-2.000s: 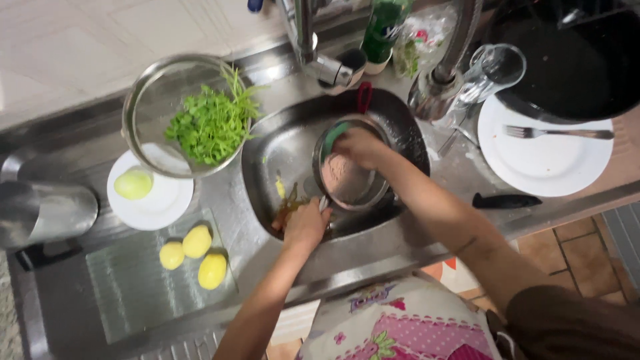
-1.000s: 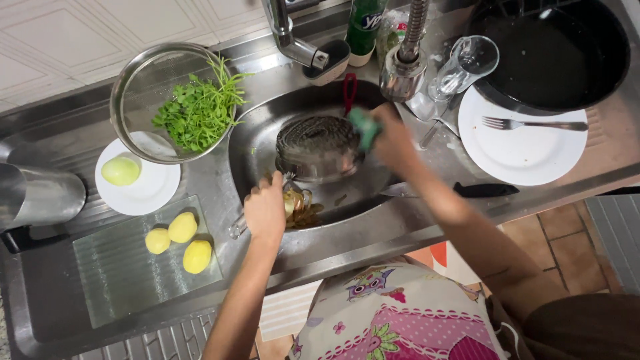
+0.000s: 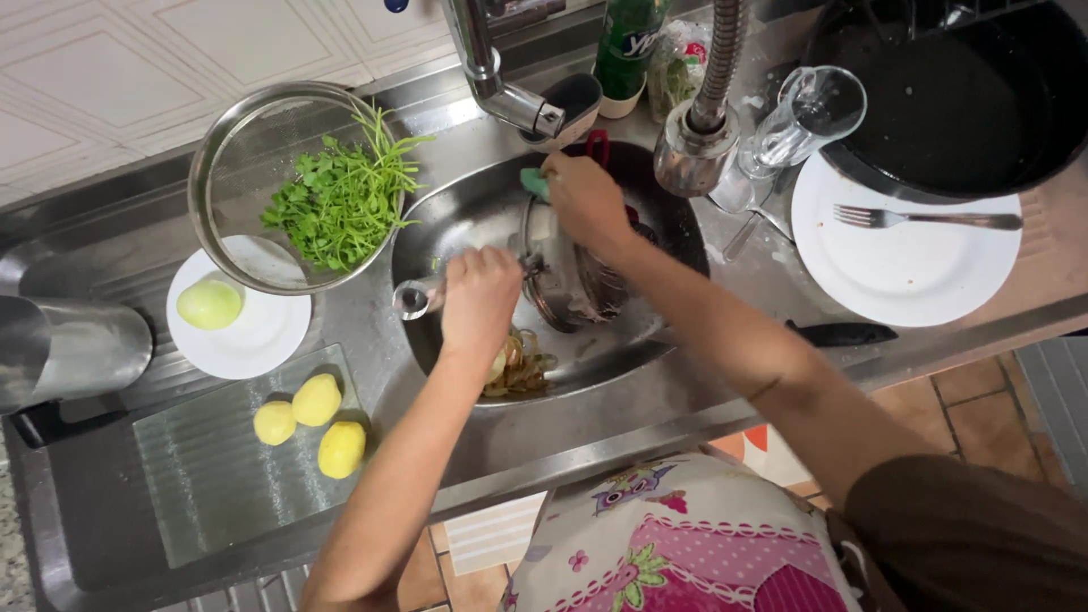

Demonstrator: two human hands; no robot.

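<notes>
My left hand (image 3: 483,297) is closed around the metal handle of a small saucepan (image 3: 557,272), which is tilted on its side in the sink basin (image 3: 450,212). My right hand (image 3: 586,195) pinches a green sponge (image 3: 535,183) at the pan's upper rim, and its wrist and forearm hide part of the pan. Brownish peelings (image 3: 523,365) lie in the basin below the pan. Something with a red handle (image 3: 597,146) rests at the back of the basin.
Left are a strainer of green herbs (image 3: 340,204), a plate (image 3: 246,348) with a pale green vegetable, lemons (image 3: 317,399) on a glass board (image 3: 212,476), and a metal pitcher (image 3: 76,348). Right are a faucet spray head (image 3: 697,149), glass mug (image 3: 807,115), plate with fork (image 3: 909,272), black pan (image 3: 960,102) and knife (image 3: 841,333).
The pan, upright two seconds ago and bottom up one second ago, now lies on its side. My right hand with the sponge has moved from its right side to its upper rim.
</notes>
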